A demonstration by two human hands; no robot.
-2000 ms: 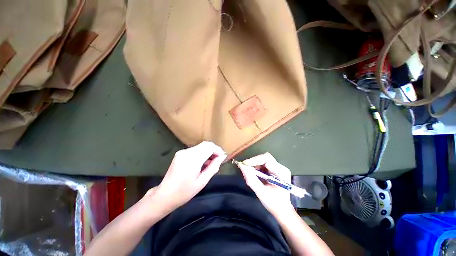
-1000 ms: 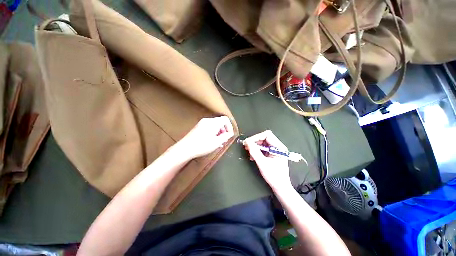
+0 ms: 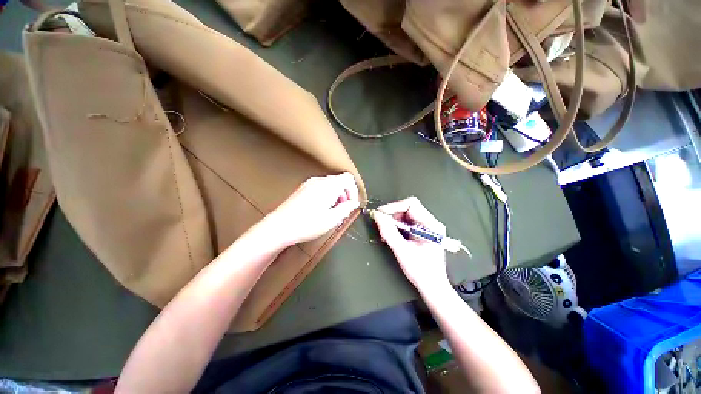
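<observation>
A large tan tote bag (image 3: pixel 115 177) lies on the dark green table (image 3: pixel 338 288), its stitched bottom edge with reddish-brown binding running diagonally towards my right hand. My left hand (image 3: pixel 327 204) pinches the bag's corner at the upper end of that edge. My right hand (image 3: pixel 411 235) holds a white thread burner pen (image 3: pixel 421 232) with dark print like a marker; its metal tip is at the corner by my left fingertips. Fine thread ends show near the tip. My left forearm hides part of the bag.
Stacked bags (image 3: pixel 31 185) lie at the left. Heaped bags (image 3: pixel 538 46) with loose handles fill the upper right. A red can (image 3: pixel 463 123) and cables (image 3: pixel 500 223) are right of my hands. A grey fan (image 3: pixel 538 292) and blue crate (image 3: pixel 646 331) are below right.
Since two seconds ago the bag has turned and its held corner differs; the view has shifted right. Over the last second both hands stay at the same corner, with little movement.
</observation>
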